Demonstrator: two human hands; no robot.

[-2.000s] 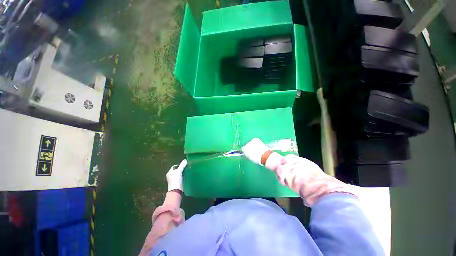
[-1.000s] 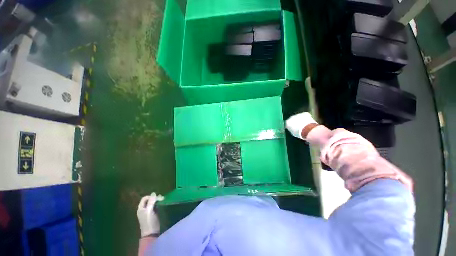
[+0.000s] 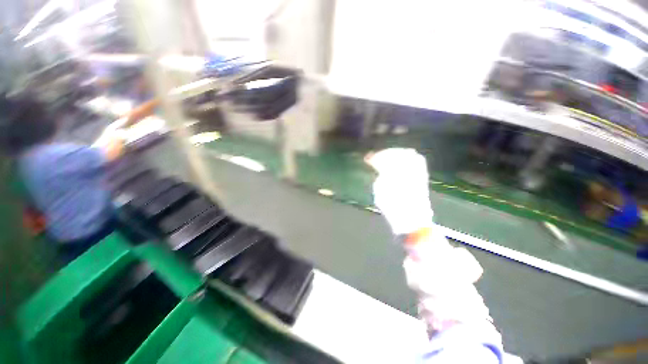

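My right hand, in a white glove with some fingertips exposed, is raised over the green conveyor belt. The view is blurred, and I cannot tell whether it holds anything. My left hand is not in view. The open green box is at the lower left, with dark contents barely visible inside. Part of the nearer green box shows at the bottom edge; its inside is not visible.
Black cases stand in a row along the belt, beside a white ledge. A person in blue is at the far left. A pale post rises behind the cases. A white-edged bench is at the upper right.
The view has swung right and up from the green boxes to the belt. My right hand has moved from beside the nearer box to over the belt. My left hand has left the picture.
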